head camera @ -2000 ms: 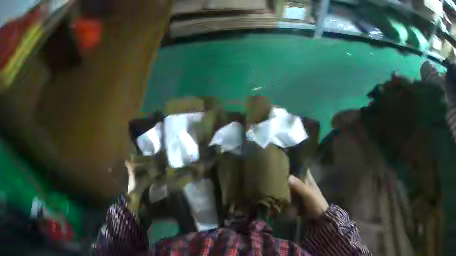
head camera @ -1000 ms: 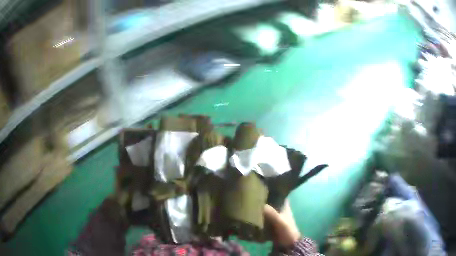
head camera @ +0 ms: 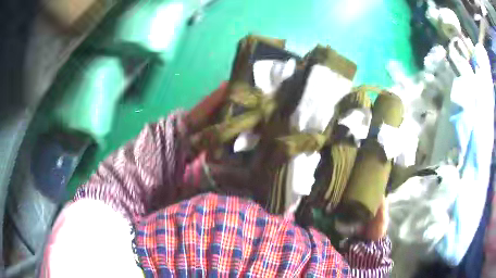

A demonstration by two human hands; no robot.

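Several olive-brown cut-piece bundles (head camera: 367, 182) lie side by side across my arms in front of my checked top. Some are rolled and some are stacked, with narrow fabric ties (head camera: 245, 117) around them. White papers (head camera: 321, 98) lie on and between them. My left hand (head camera: 211, 106) is blurred at the left side of the load, its fingers partly hidden by the bundles. My right hand (head camera: 379, 220) holds the lower right side of the rolled bundle, mostly hidden behind it. The load is tilted.
Green floor (head camera: 206, 49) lies ahead and to the left. Blurred pale-green shapes (head camera: 90, 98) and a dark-blue one (head camera: 57, 165) are at the left by a grey edge. White crumpled material (head camera: 421, 209) and light-blue material (head camera: 465, 179) are close at the right.
The view has turned from the shelving toward the white piles, which are now close at the right. The bundles stay in both hands and now appear higher, further right and more tilted.
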